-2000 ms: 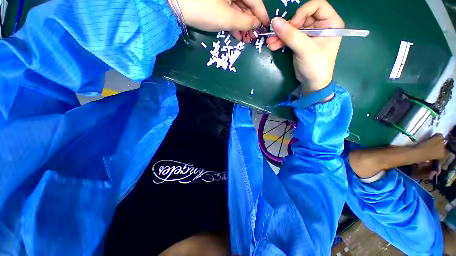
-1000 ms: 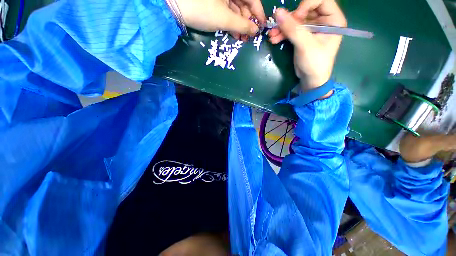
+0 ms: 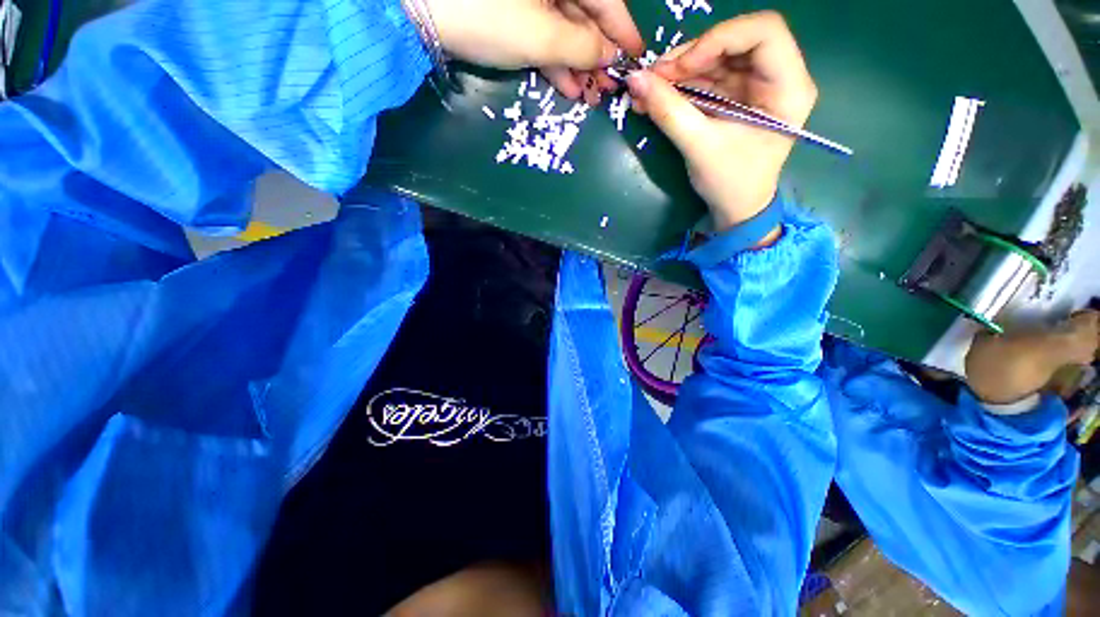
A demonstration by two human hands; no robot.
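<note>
My right hand [image 3: 736, 115] holds slim silver tweezers [image 3: 772, 121] like a pen, their tip between the two hands and their back end slanting down to the right. My left hand [image 3: 549, 36] pinches a small dark component [image 3: 622, 66] at the tweezers' tip; the fingers mostly hide it. White sleeves [image 3: 539, 139] lie heaped on the green mat just below my left hand. More white bits [image 3: 688, 7] lie beyond my hands, and a few lie loose around the fingers.
A white strip [image 3: 957, 142] lies on the mat at the right. A wire spool [image 3: 989, 280] with green edges stands near the right edge, beside a dark parts pile [image 3: 1065, 223]. A neighbour's forearm and hand [image 3: 1025, 359] are at the lower right. The mat's near edge [image 3: 483, 218] curves before me.
The tweezers have tilted, their back end now lower. My right hand has shifted slightly left, its fingers closer to my left hand's. The neighbour's arm has moved right since the earliest frame.
</note>
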